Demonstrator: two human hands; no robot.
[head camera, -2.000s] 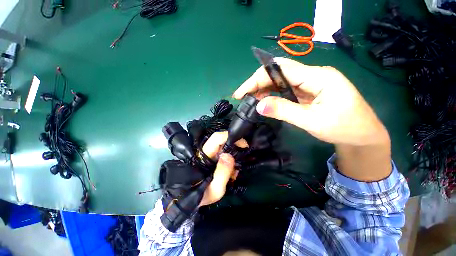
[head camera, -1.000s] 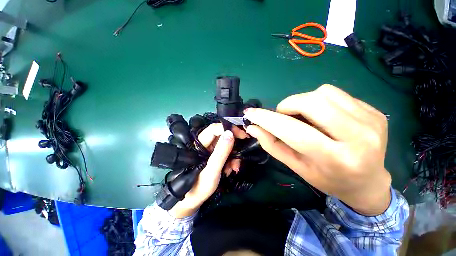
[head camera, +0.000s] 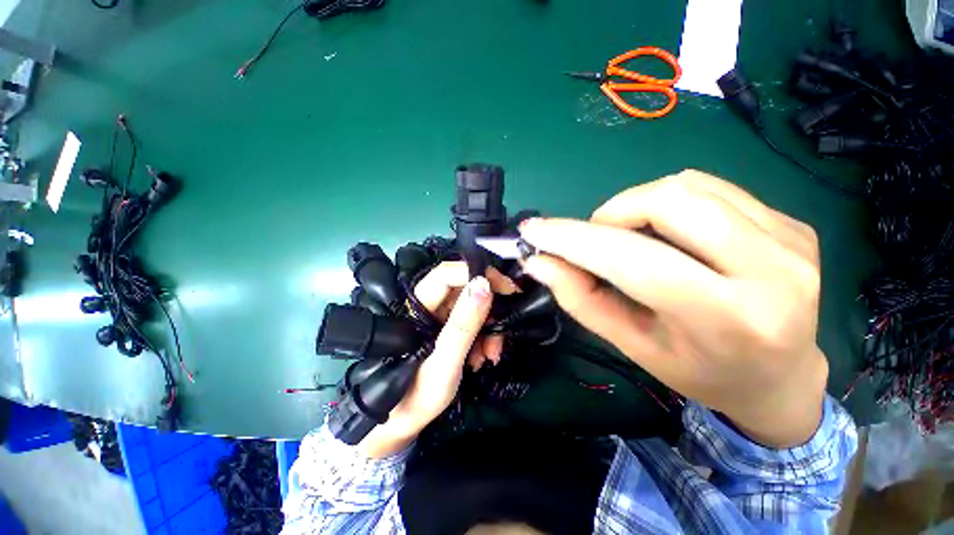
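Note:
My left hand (head camera: 445, 345) is closed around a bunch of black cable connectors that fan out to the left and upward. One black connector (head camera: 479, 204) stands upright from this hand, its ribbed end pointing away from me. My right hand (head camera: 696, 303) holds a trimming knife (head camera: 500, 247) between thumb and fingers. Only the short pale blade shows, at the side of the upright connector's lower body; the handle is hidden by the fingers. Thin black cables with red tips hang behind and below my left hand.
Orange-handled scissors (head camera: 640, 83) and a white paper slip (head camera: 711, 47) lie at the upper right, with a single connector (head camera: 740, 96) beside the paper. A large cable pile (head camera: 915, 240) is at the right. A cable bunch (head camera: 128, 256) lies at the left. Blue bins (head camera: 173, 481) are below the table edge.
My right hand has come down from the connector's end, turning the knife so its blade meets the lower body. The connector has turned upright. In the last second the blade has shifted slightly.

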